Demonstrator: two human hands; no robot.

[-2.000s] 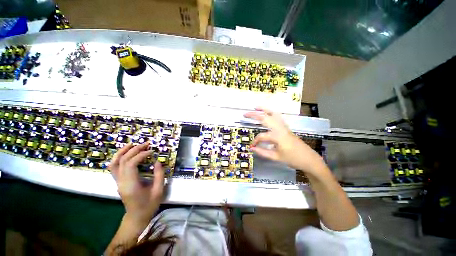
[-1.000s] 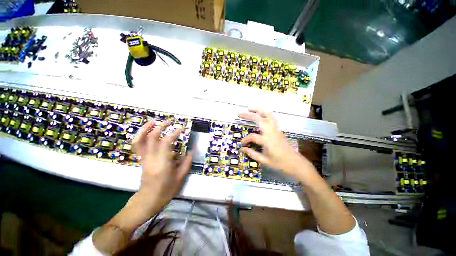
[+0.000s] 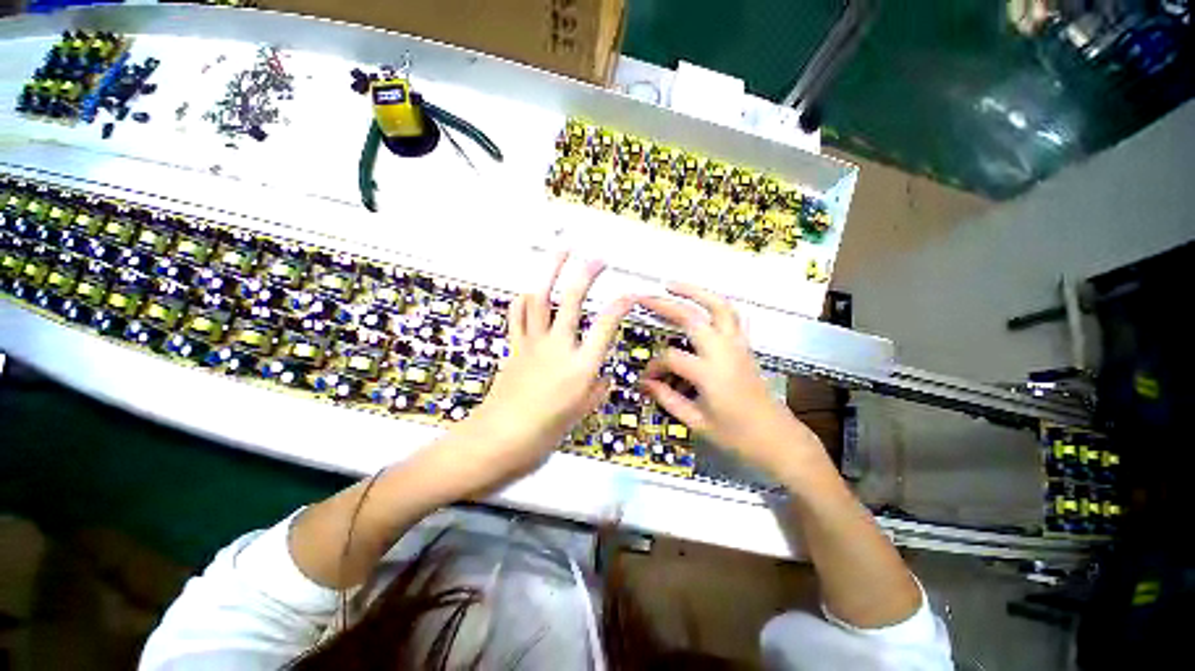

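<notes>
A PCB panel [image 3: 629, 439] crowded with yellow, black and white parts lies on the conveyor in front of me. My left hand [image 3: 557, 361] is bare, fingers spread, over the panel's left part and the end of the long row of waiting panels [image 3: 262, 308]. My right hand [image 3: 708, 374] is bare, with bent fingers over the panel's right part. The hands are close together near the panel's far edge. Whether the fingertips touch parts is not clear. The left hand hides the place where row and panel meet.
The raised white shelf [image 3: 511, 216] holds a yellow-row strip [image 3: 682, 184], green-handled cutters [image 3: 371, 171] beside a yellow-labelled item [image 3: 398, 112], and loose components [image 3: 252, 98]. Conveyor rails [image 3: 944, 387] lead right to another panel [image 3: 1081, 479]. A cardboard box [image 3: 485, 33] stands behind.
My left hand has moved right from the waiting row to the separate panel, beside my right hand. My right hand stays over the panel's right part. The view has shifted slightly.
</notes>
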